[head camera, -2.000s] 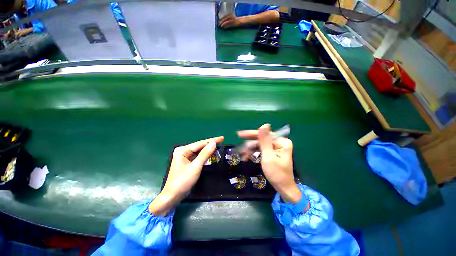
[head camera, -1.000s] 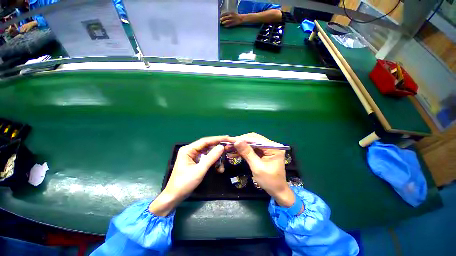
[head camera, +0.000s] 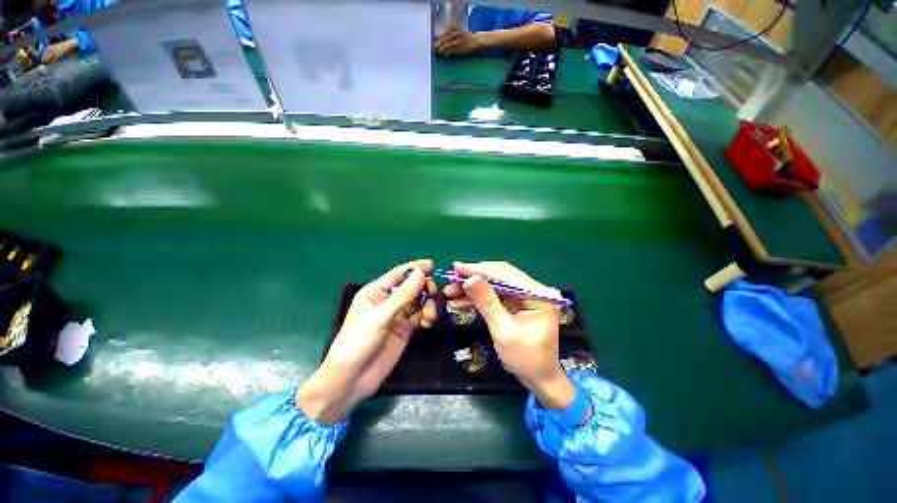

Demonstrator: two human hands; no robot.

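My left hand [head camera: 379,324] has its fingers curled around a small dark round module [head camera: 421,286], mostly hidden by the fingertips. My right hand [head camera: 516,319] holds thin purplish-silver tweezers [head camera: 521,291] between thumb and fingers, their tips pointing left towards my left fingertips with a small gap. Both hands are above a black compartment tray [head camera: 423,378]. Round silvery-gold modules [head camera: 474,358] lie in its pockets, one with a small white tab [head camera: 461,355]. My hands cover part of the tray.
A black parts box [head camera: 29,319] and a white scrap [head camera: 75,341] are at left. A blue cloth [head camera: 782,339] lies at right, below a red basket [head camera: 772,157] on a side shelf. Across the pale divider are another tray [head camera: 531,75] and a person's arm [head camera: 502,37].
My right hand has come in from the right and now holds the tweezers steady towards my left hand. Since a second ago the hands have parted slightly, and my left fingers have curled more around the module.
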